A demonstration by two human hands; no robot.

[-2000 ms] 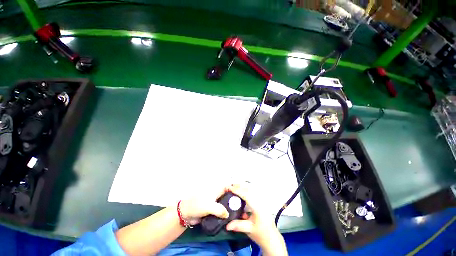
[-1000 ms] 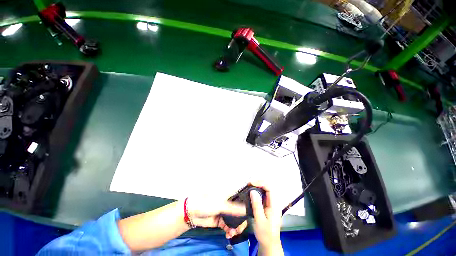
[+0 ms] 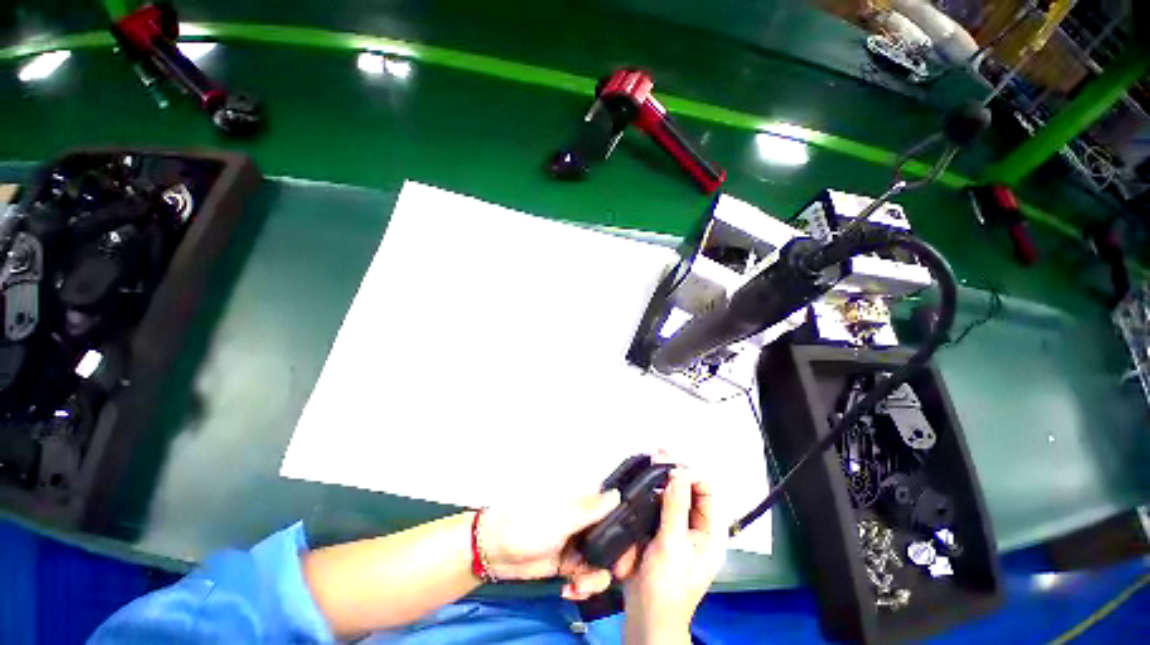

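Note:
A palm-sized black housing [image 3: 621, 514] is held between both hands over the near edge of the white work sheet [image 3: 479, 340]. My left hand [image 3: 542, 536], with a red band at the wrist, grips it from the left. My right hand [image 3: 681, 554] holds its right side, thumb and fingers at its edge. The fingers partly hide the housing, and any small part between them cannot be made out. The electric screwdriver [image 3: 744, 313] hangs tilted over the screw feeders [image 3: 738, 239], touched by neither hand.
The left parts bin [image 3: 189, 296] holds black housings. The right parts bin [image 3: 807, 504] holds black parts, small metal fittings [image 3: 879, 561] and white-blue parts. The driver cord [image 3: 820, 441] curves down beside the right hand. Red-and-black arm assemblies [image 3: 675, 141] lie on the green surface behind.
The housing has been turned in my hands: its round white spot, seen earliest, no longer shows. Both hands have moved slightly right. The surroundings have shifted with the camera.

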